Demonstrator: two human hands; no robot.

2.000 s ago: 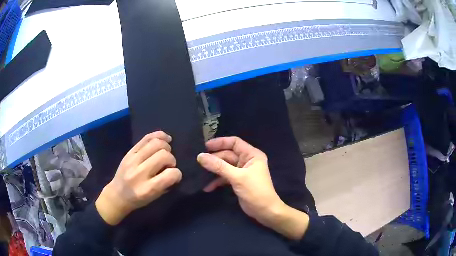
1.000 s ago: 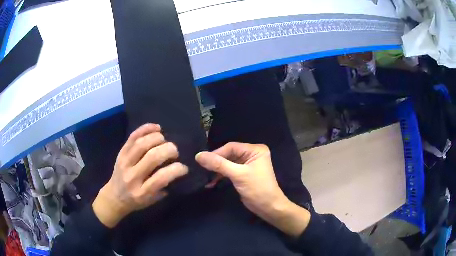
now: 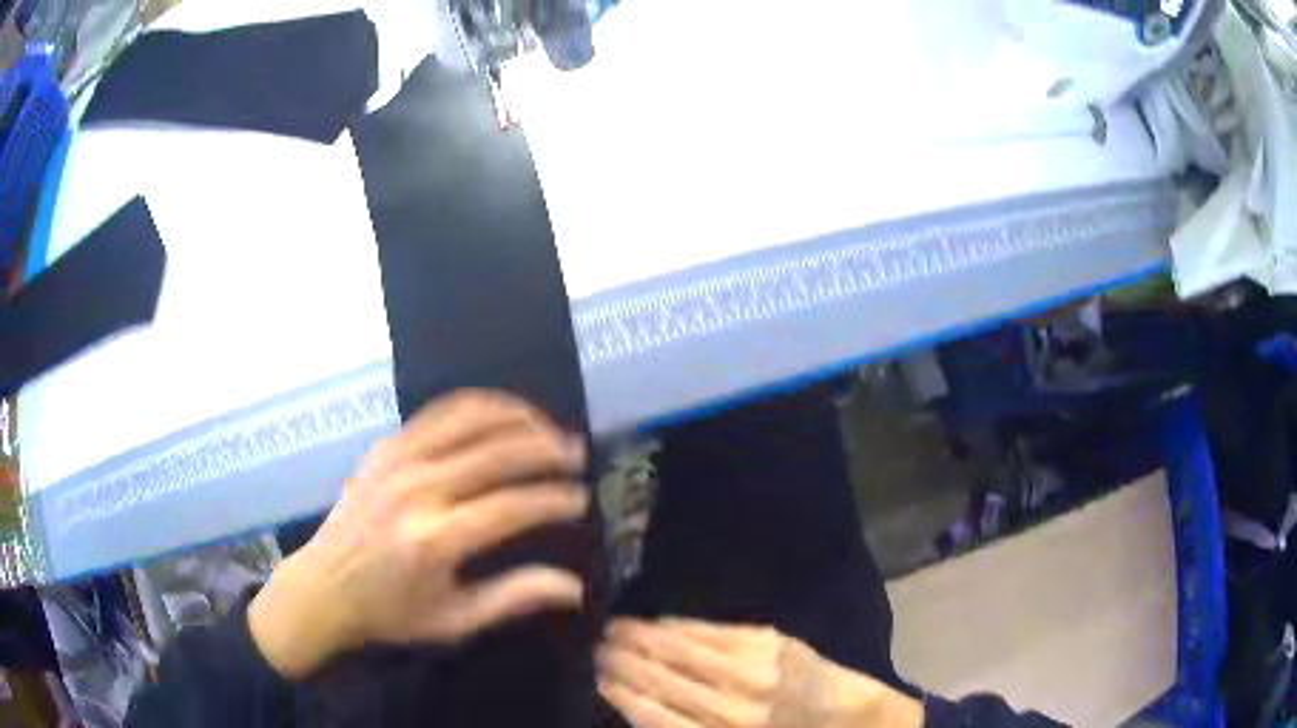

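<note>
A long black fabric piece (image 3: 477, 270) runs from the needle area at the top, over the table's front edge, down to the wearer's lap. My left hand (image 3: 441, 526) lies across it just below the table edge, fingers spread and blurred; whether it grips is not clear. My right hand (image 3: 754, 676) is lower, at the cloth's right edge, with fingertips touching it; its grip cannot be told. The metal presser foot area (image 3: 501, 93) shows at the cloth's top end, partly blurred.
The white machine table (image 3: 797, 157) has a ruler-marked grey edge (image 3: 740, 306). Black cut pieces lie at upper left (image 3: 235, 71) and far left (image 3: 93, 292). Pale cloth (image 3: 1245, 157) is heaped at right. A blue-rimmed container (image 3: 1198, 555) stands below right.
The view has tilted up, showing the machine foot and upper cut piece. My left hand has moved up the cloth relative to my right and flattened. My right hand's pinch has changed to extended fingers.
</note>
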